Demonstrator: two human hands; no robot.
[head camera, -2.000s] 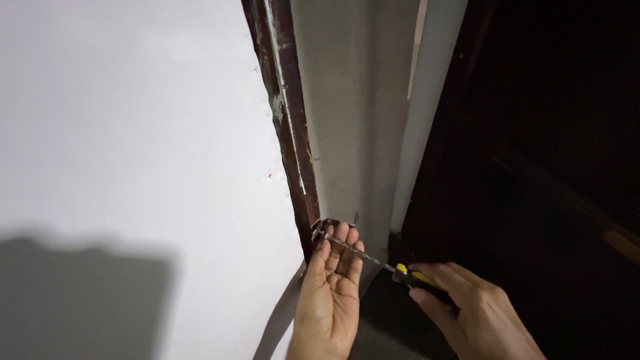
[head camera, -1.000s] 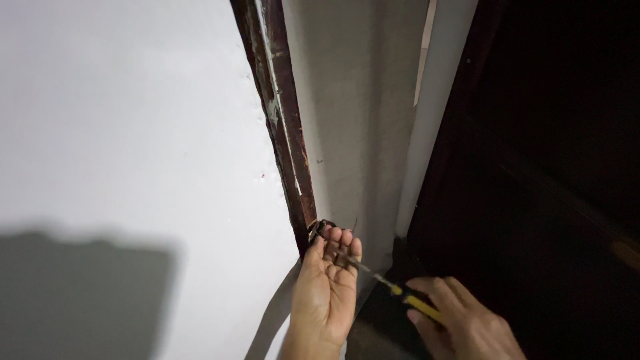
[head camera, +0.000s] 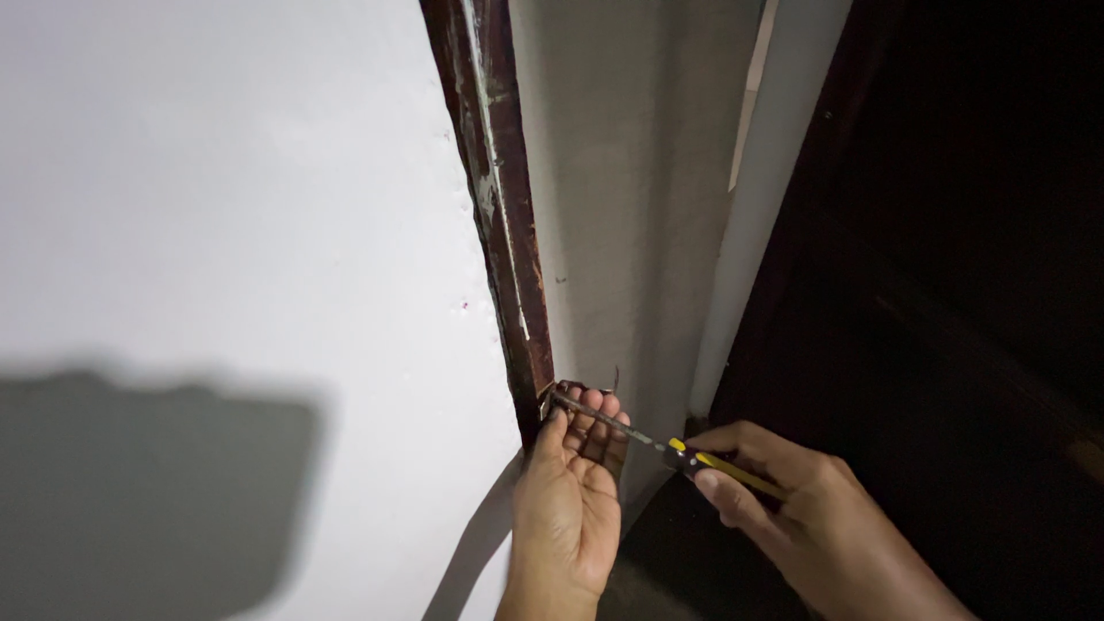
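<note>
My right hand (head camera: 776, 496) grips the black and yellow handle of a screwdriver (head camera: 642, 437). The tool's shaft slants up to the left, and its tip meets a small dark metal fitting (head camera: 586, 387) at the edge of the dark wooden frame (head camera: 517, 250). Palm up, my left hand (head camera: 573, 483) is at the fitting, its thumb by the frame and its fingers behind the shaft near the tip. Whether the left fingers pinch the fitting or only touch it is hard to see. A thin wire-like piece sticks up from the fitting's right end.
A white wall (head camera: 259, 216) with a dark shadow fills the left side. Beyond the frame stands a grey surface (head camera: 638, 216), with a pale vertical strip (head camera: 768, 172) beside it. A dark wooden panel or door (head camera: 949, 259) is at the right.
My right hand has changed its hold on the screwdriver handle a little. The left hand stays beside the fitting, and the screwdriver's shaft still points to it.
</note>
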